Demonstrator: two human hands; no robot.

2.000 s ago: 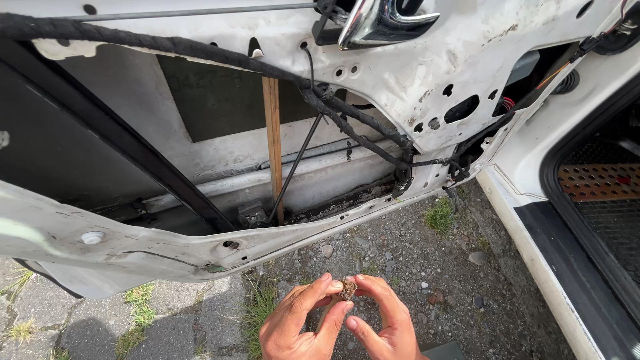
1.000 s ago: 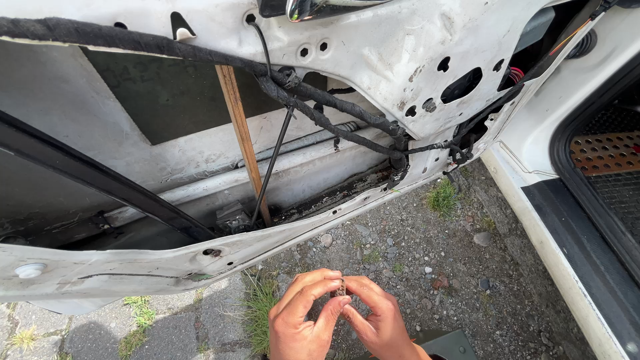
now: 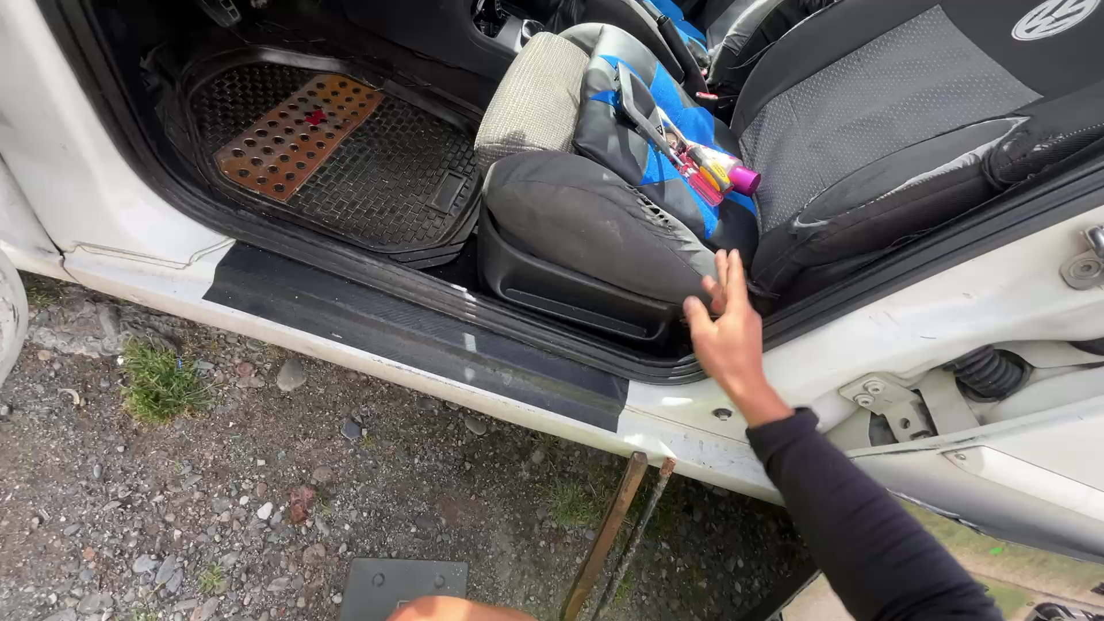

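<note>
My right hand [image 3: 731,332], in a dark sleeve, reaches over the door sill beside the front seat's outer bolster [image 3: 595,224]; its fingers are apart and nothing shows in it. Beyond my fingertips, screwdrivers [image 3: 705,177] with red and yellow handles and a pink-capped cylinder [image 3: 743,179] lie on the blue and black seat cover [image 3: 660,164]. My left hand is not in view; only bare skin, part unclear, shows at the bottom edge.
A black sill strip [image 3: 414,332] runs along the white door opening. A wooden stick [image 3: 608,535] and a rusty rod [image 3: 638,535] lean near the sill. A grey case [image 3: 401,582] lies on the gravel. A rubber mat [image 3: 388,172] covers the car floor.
The view has swung from the stripped door panel to the car's seat. Both hands held a small object together before; now my right hand is stretched toward the seat and my left is out of view.
</note>
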